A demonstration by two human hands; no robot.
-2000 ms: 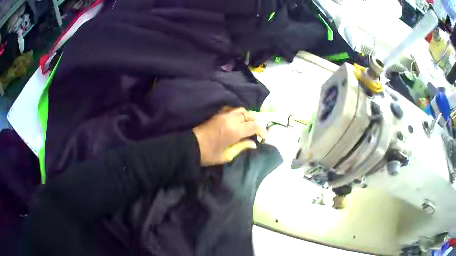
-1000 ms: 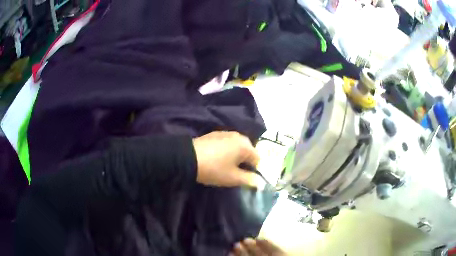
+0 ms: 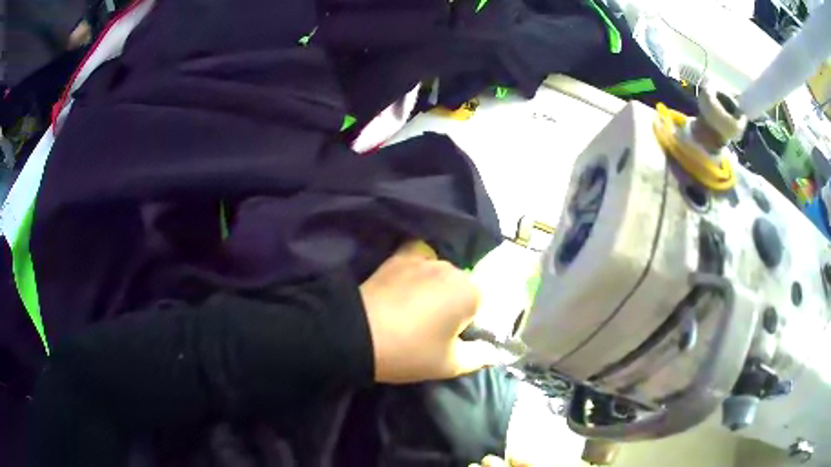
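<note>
The large dark garment (image 3: 182, 173) with bright green trim (image 3: 25, 283) covers the left and middle of the view. My left hand (image 3: 424, 315), in a black sleeve, is closed at the garment's edge just left of the presser foot area. A small greyish piece shows between its thumb and fingers; I cannot tell what it is. The off-white sewing machine head (image 3: 629, 264) stands right of the hand and hides the needle. A smooth dark panel (image 3: 456, 415) lies below the hand. Of my right hand (image 3: 492, 461) only fingertips show at the bottom edge, cut off.
The cream machine bed (image 3: 510, 173) shows behind the hand. A thread guide post (image 3: 720, 119) with a yellow ring (image 3: 688, 155) tops the machine. A red-edged pale strip (image 3: 387, 119) lies among the cloth. Part of a person (image 3: 46, 41) shows at the upper left.
The machine head looks larger and nearer. My left hand has moved lower, beside the presser foot area. Fingertips of my right hand have come in at the bottom edge since the earliest frame.
</note>
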